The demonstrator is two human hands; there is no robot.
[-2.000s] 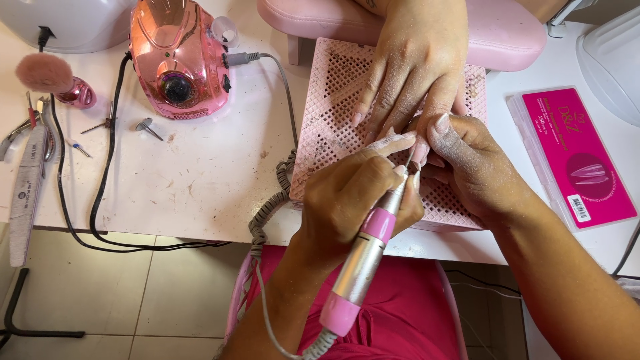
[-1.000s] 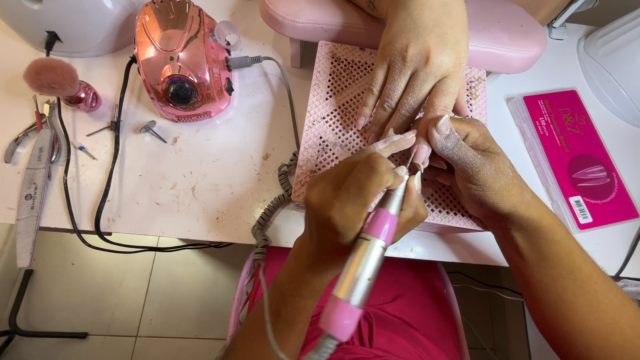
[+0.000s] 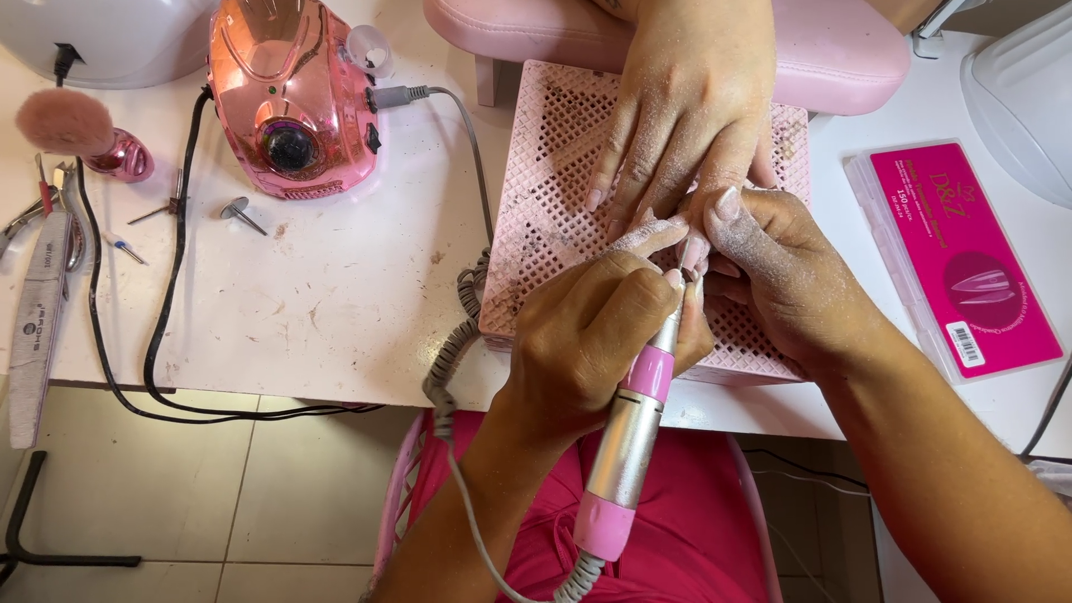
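My left hand is closed around the pink and silver handpiece of an electric nail drill, its tip at the nail of another person's finger. My right hand grips that finger between thumb and fingers. The other person's hand, dusted with white powder, lies palm down over a pink perforated dust collector. A coiled grey cord runs to the handpiece. The drill's shiny pink control unit stands at the upper left. My fingers hide part of the bit.
A pink padded armrest lies behind the dust collector. At right is a pink-labelled plastic box. On the left are a fluffy brush, a nail file, metal nippers, loose drill bits and black cables.
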